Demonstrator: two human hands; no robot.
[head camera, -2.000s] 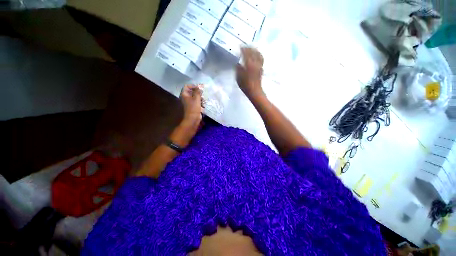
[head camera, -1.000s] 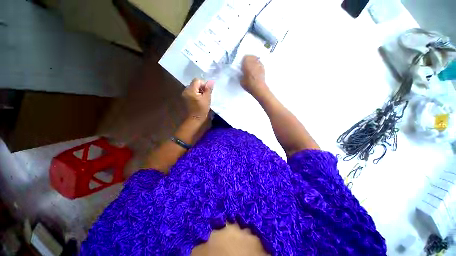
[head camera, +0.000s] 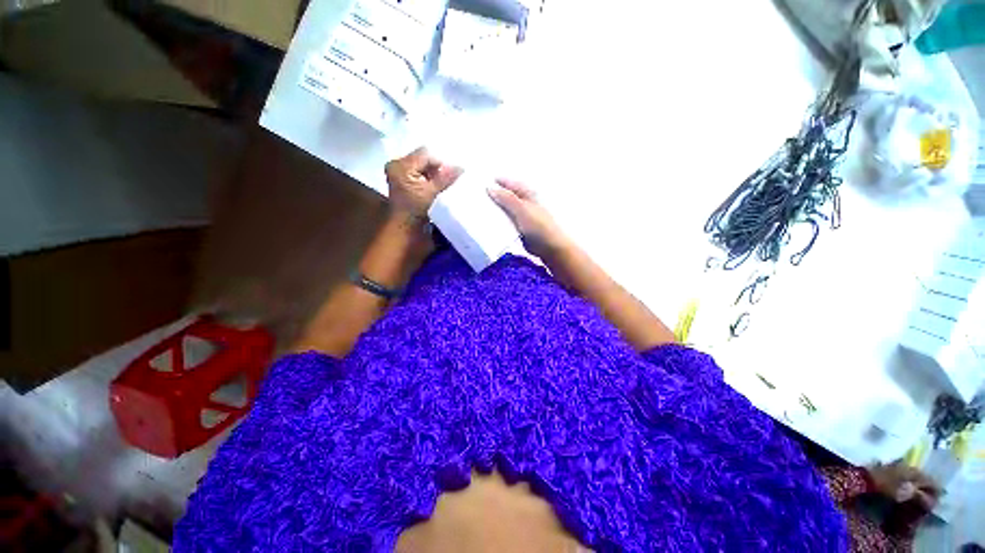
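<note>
A small white carton (head camera: 473, 225) is at the table's near edge, in front of my body, tilted between my two hands. My left hand (head camera: 419, 180) is closed at its upper left end, thumb and fingers pinched together. My right hand (head camera: 525, 214) holds its right side, fingertips on the upper edge. Glare hides whether a clear bag is around the carton. Other white cartons (head camera: 362, 65) with fine print stand in a row at the table's far left. Another white carton (head camera: 478, 49) lies beside them.
Black cords (head camera: 778, 200) lie tangled on the right of the white tabletop (head camera: 637, 140). Beyond are a clear-wrapped yellow-centred roll (head camera: 933, 149), a grey-beige cloth (head camera: 877, 32) and more cartons (head camera: 950, 302). A red stool (head camera: 192, 383) is on the floor. Another person's hand (head camera: 905, 488) shows lower right.
My hands have come closer together. The white carton is now between them at the near edge, where a second ago a blurred clear bag showed. The view has shifted.
</note>
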